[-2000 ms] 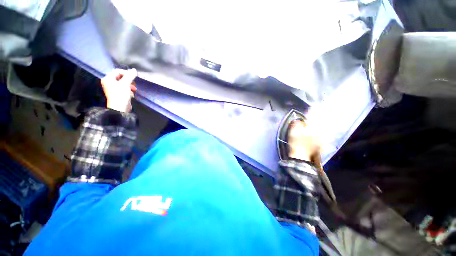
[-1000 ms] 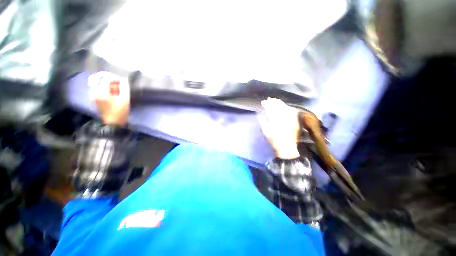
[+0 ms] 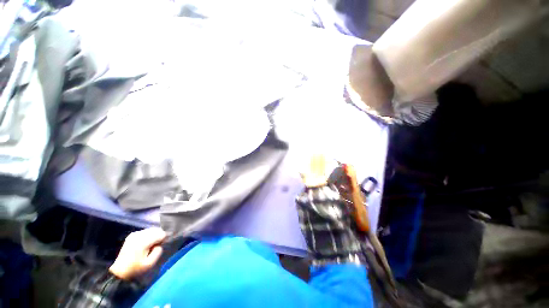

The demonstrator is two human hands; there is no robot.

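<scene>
The grey garment (image 3: 253,174) lies loose and wrinkled over the pale lavender table (image 3: 271,222), much of it glared to white. My left hand (image 3: 139,252) is at the near table edge, fingers closed on the garment's near edge. My right hand (image 3: 316,170) is on the table at the right, small and washed out by glare; its fingers and whether they hold anything cannot be made out. The iron's orange-brown handle (image 3: 356,198) stands just right of this hand, its dark cord trailing off the near edge. The iron's plate is mostly hidden.
A brown-grey padded form (image 3: 445,51) with a gathered edge juts in at the upper right. Light grey garments (image 3: 24,114) are piled at the left. A small black loop (image 3: 369,184) lies beside the iron.
The view has swung, showing more of the table's right side. My left hand has drawn the garment's edge toward my body over the near table edge. My right hand is away from the garment's edge.
</scene>
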